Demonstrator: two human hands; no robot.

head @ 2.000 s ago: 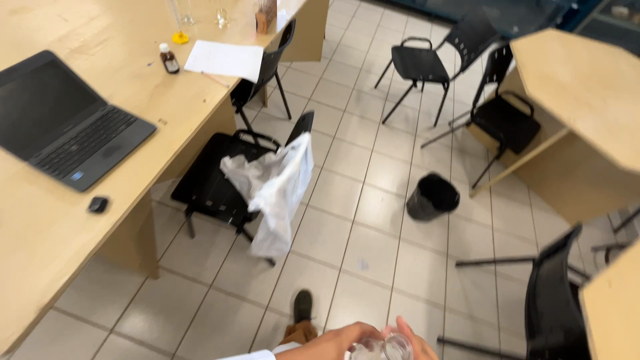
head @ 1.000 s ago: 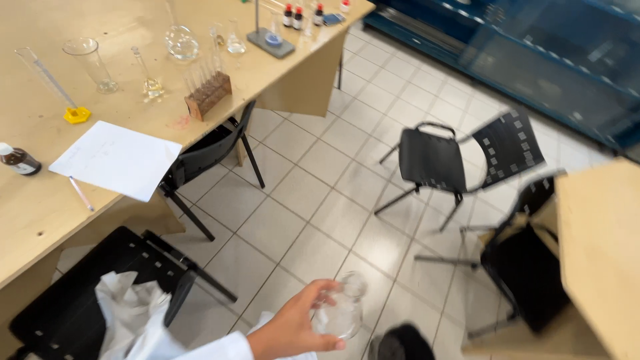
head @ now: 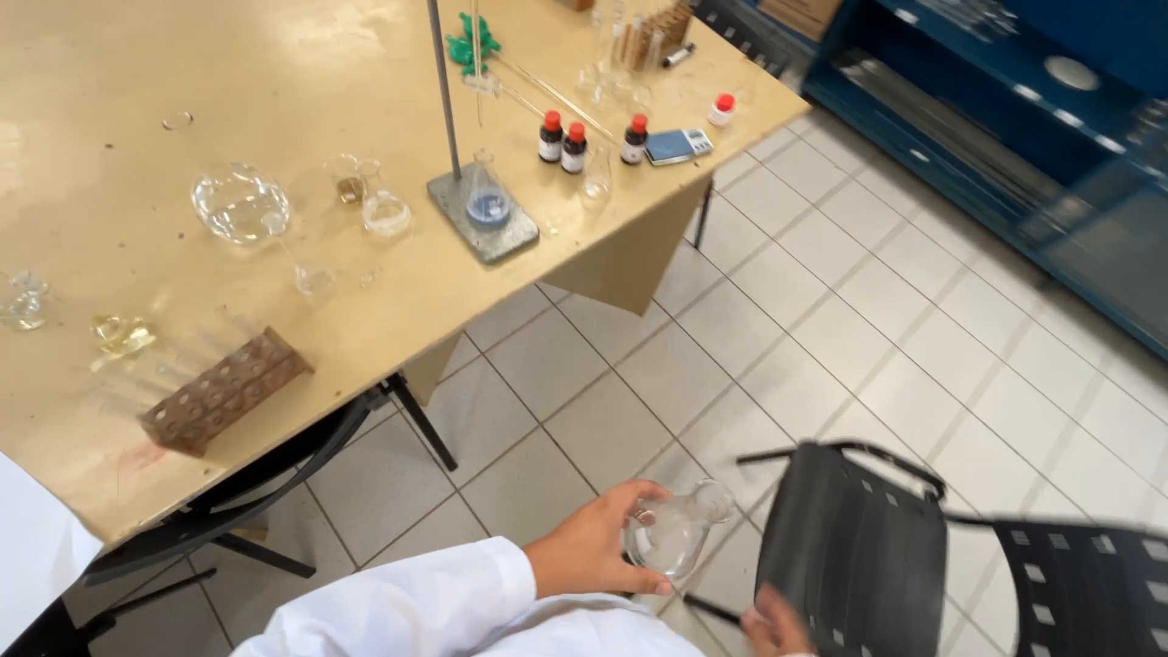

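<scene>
My left hand (head: 598, 546), in a white sleeve, holds a clear glass Erlenmeyer flask (head: 671, 538) by its body, the neck tilted to the upper right; no liquid shows in it. My right hand (head: 776, 625), blurred at the bottom edge, lies right of the flask and apart from it; its grip cannot be made out. On the wooden table, a conical flask of blue liquid (head: 488, 205) rests on the metal base of a stand (head: 522, 239). Nearby stand dark bottles with red caps (head: 573, 151), a blue pocket scale (head: 673, 146) and a round-bottomed flask (head: 239, 205).
A wooden test-tube rack (head: 228, 391) with tubes sits near the table's front edge. Below it is a black chair (head: 265, 479). Another black chair (head: 853, 547) is at lower right, beside my right hand. Blue shelving (head: 985, 137) runs along the upper right over the tiled floor (head: 785, 301).
The view has swung along the table to the stand and bottles. My left hand still holds the flask. My right hand, out of view a second ago, now shows at the bottom.
</scene>
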